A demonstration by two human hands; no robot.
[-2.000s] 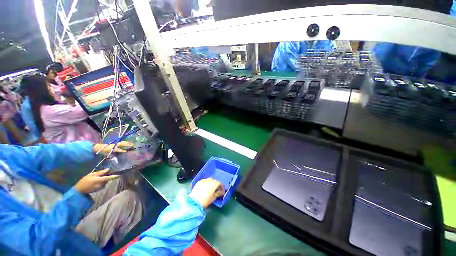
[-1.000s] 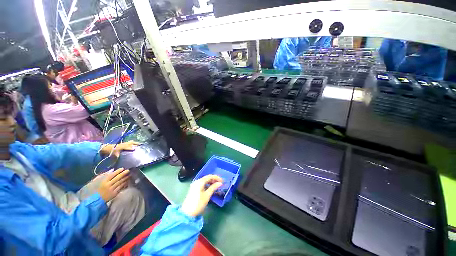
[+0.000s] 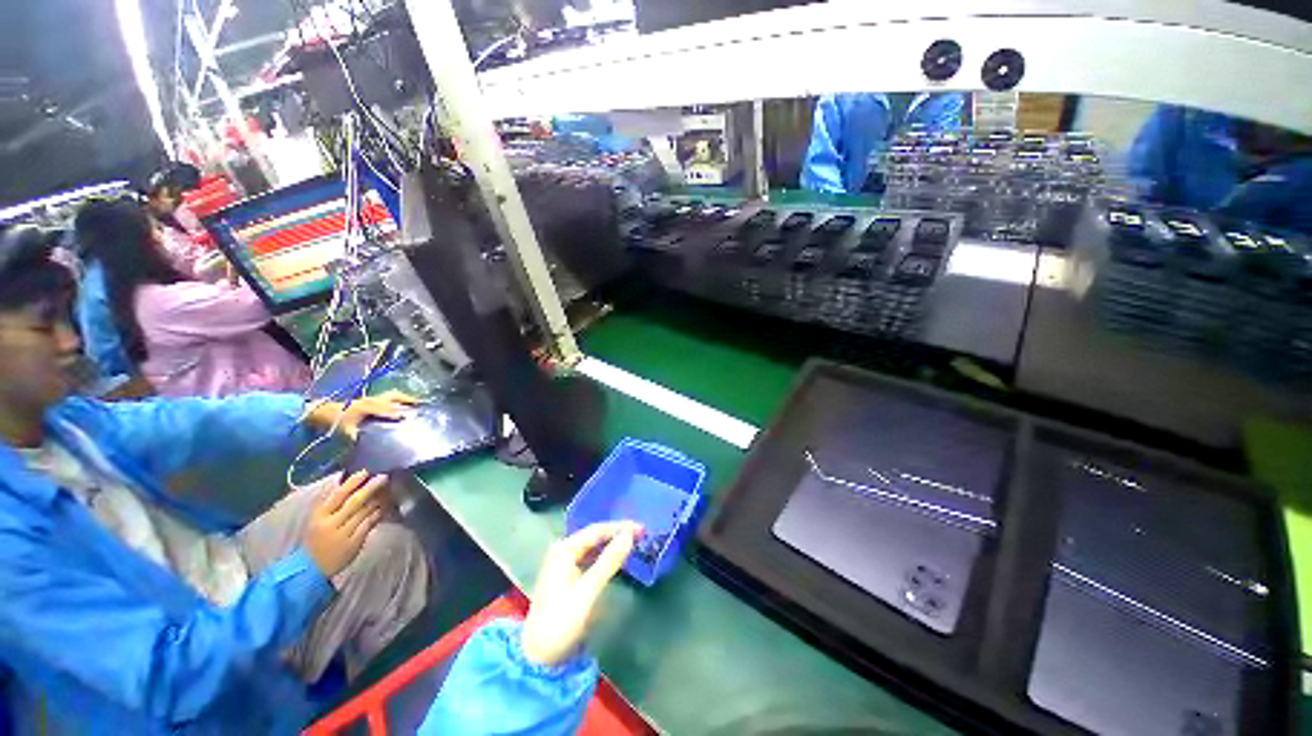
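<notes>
My left hand (image 3: 576,587), in a blue sleeve, is at the near left rim of a small blue bin (image 3: 673,467). Its thumb and fingertips are pinched together above the bin; whether a tiny part is between them cannot be told. Small dark bits lie in the bin's near corner. Right of the bin, a black foam tray (image 3: 1003,544) holds two grey tablets, a left one (image 3: 881,554) and a right one (image 3: 1137,654), back side up under film with bright glare lines. The left tablet's camera cluster is at its lower right. My right hand is out of view.
A red tray edge (image 3: 497,633) is below my left hand. A black stand (image 3: 540,417) is behind the bin. A person in blue (image 3: 187,575) sits at left, a hand on a dark device. Stacked clear trays of black parts (image 3: 806,266) stand behind, under a white beam (image 3: 835,61).
My left hand was down in the bin, then lifted slightly; it is now pinched at the near rim. The view has shifted slightly. The person at left has lowered the device they held.
</notes>
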